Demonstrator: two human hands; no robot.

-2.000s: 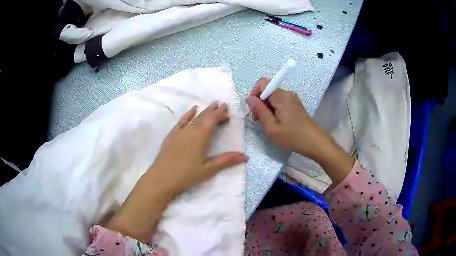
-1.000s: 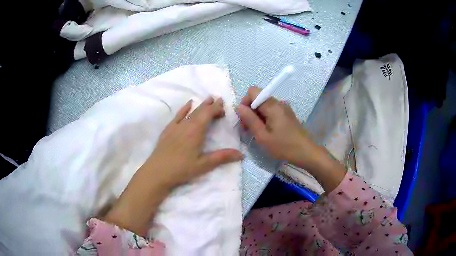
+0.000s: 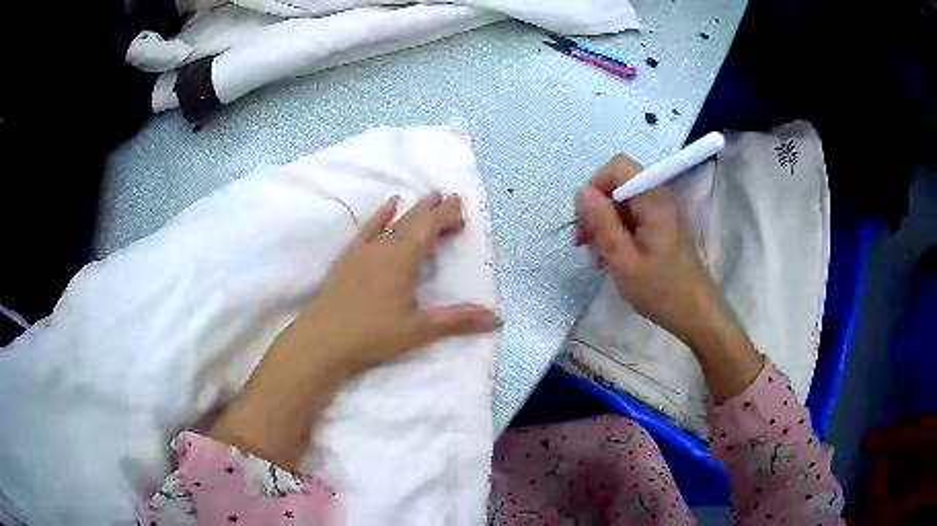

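Observation:
A white cloth panel [image 3: 236, 257] lies spread on the table, its slightly frayed raw edge [image 3: 483, 236] running down its right side. My left hand [image 3: 380, 288] lies flat on the panel, fingers spread, the thumb reaching the edge. My right hand [image 3: 642, 241] holds a white pen-like picking tool [image 3: 673, 168] over the table, right of the panel and apart from it. The tool's thin metal point [image 3: 567, 224] faces left toward the edge. A loose thread [image 3: 343, 208] lies on the cloth by my left fingers.
Pale blue-grey tabletop [image 3: 534, 113]. Pink and blue snips [image 3: 596, 58] and small black specks lie at its far right. White garments with dark bands [image 3: 339, 51] lie at the far side. A blue bin [image 3: 845, 308] at right holds white cloth [image 3: 765, 236] with a black leaf-like mark.
My right hand has moved right with the tool, away from the cloth's edge, after moving slightly left before. My left hand has stayed nearly in place on the cloth.

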